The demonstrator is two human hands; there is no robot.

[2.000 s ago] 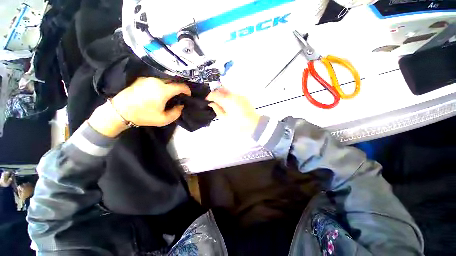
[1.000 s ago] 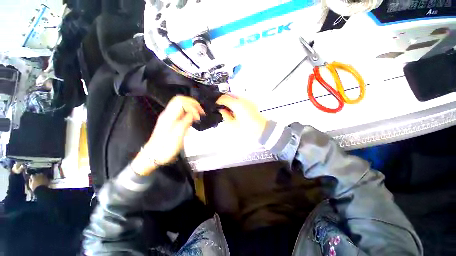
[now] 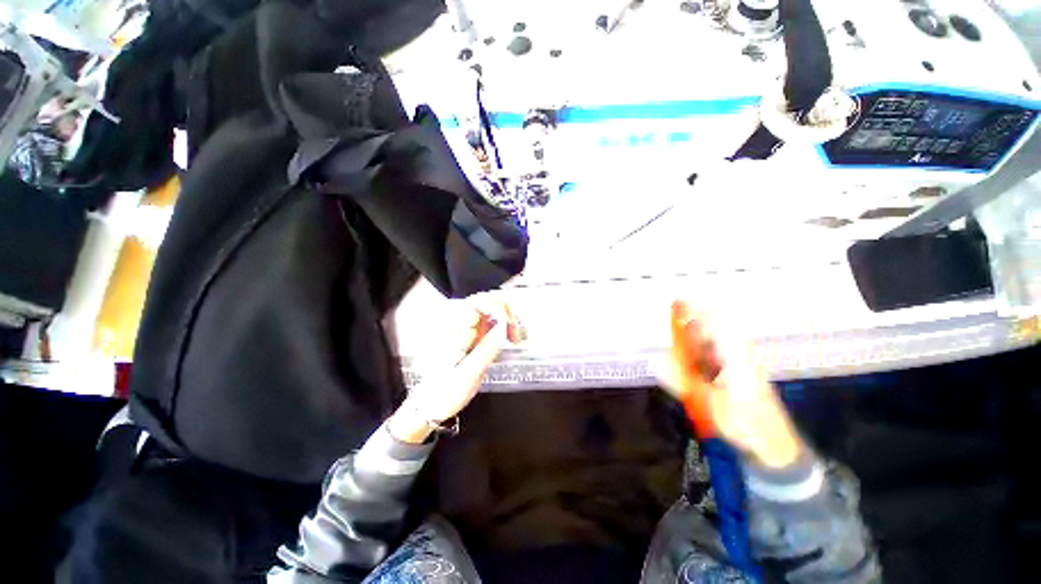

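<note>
The black garment (image 3: 274, 308) lies over the left of the machine table and hangs over its front edge. Its narrow folded end, maybe a sleeve or cuff (image 3: 479, 245), lies by the needle area (image 3: 525, 194). My left hand (image 3: 474, 359) is just below that end, at the table's front edge, fingers curled; whether it pinches anything is unclear. My right hand (image 3: 731, 382) is motion-blurred over the front edge. It is closed around a red-orange handle (image 3: 697, 411), which looks like the scissors; their blades cannot be made out.
The sewing machine (image 3: 639, 126) stands across the back, with its control panel (image 3: 936, 131) at right. A black phone-like slab (image 3: 922, 268) lies on the right of the table. The marked ruler strip (image 3: 582, 371) runs along the front edge. Yellow-tan board (image 3: 128, 291) shows at left.
Both hands have left the cloth end at the needle and moved toward the front edge. The scissors are gone from the table, and red-orange now shows in my right hand. The view has shifted.
</note>
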